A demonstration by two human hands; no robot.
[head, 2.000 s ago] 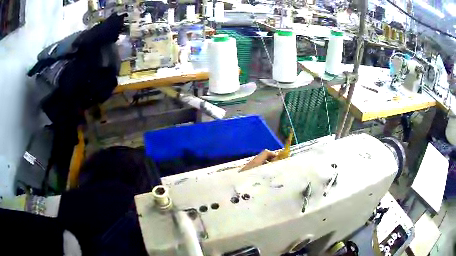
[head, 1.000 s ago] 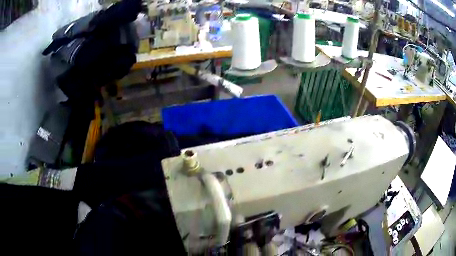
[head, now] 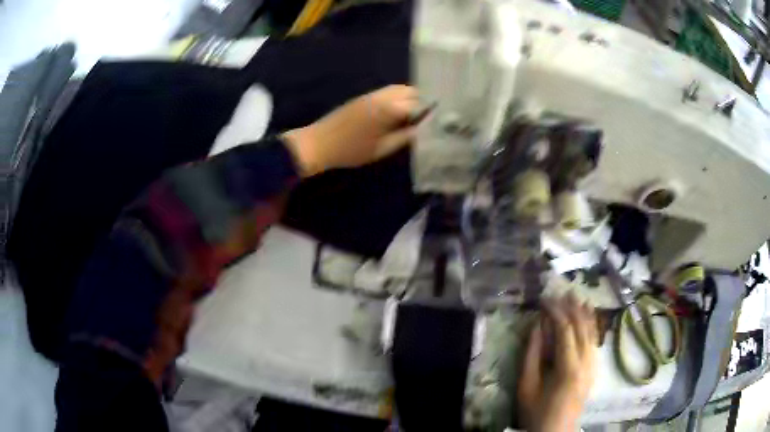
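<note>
My left hand (head: 359, 131) is at the left side of the cream-white sewing machine head (head: 460, 101), fingers bent near its face; blur hides whether it holds anything. My right hand (head: 561, 363) lies on the table just right of the needle area, fingers together and pointing away from me; what is under it is hidden. A black band strip (head: 433, 363) runs from the needle area over the table's front edge. A large black garment panel (head: 135, 126) spreads over the left of the table and behind the needle.
Scissors with yellow-green looped handles (head: 646, 342) lie right of my right hand. A grey strip (head: 716, 337) hangs at the table's right side. A white piece (head: 245, 118) lies on the black cloth. The machine body (head: 642, 93) fills the upper right.
The view has tilted down from the blue tray and thread cones to the needle area. Both my hands now show at the machine; the left sleeve reaches in from the lower left.
</note>
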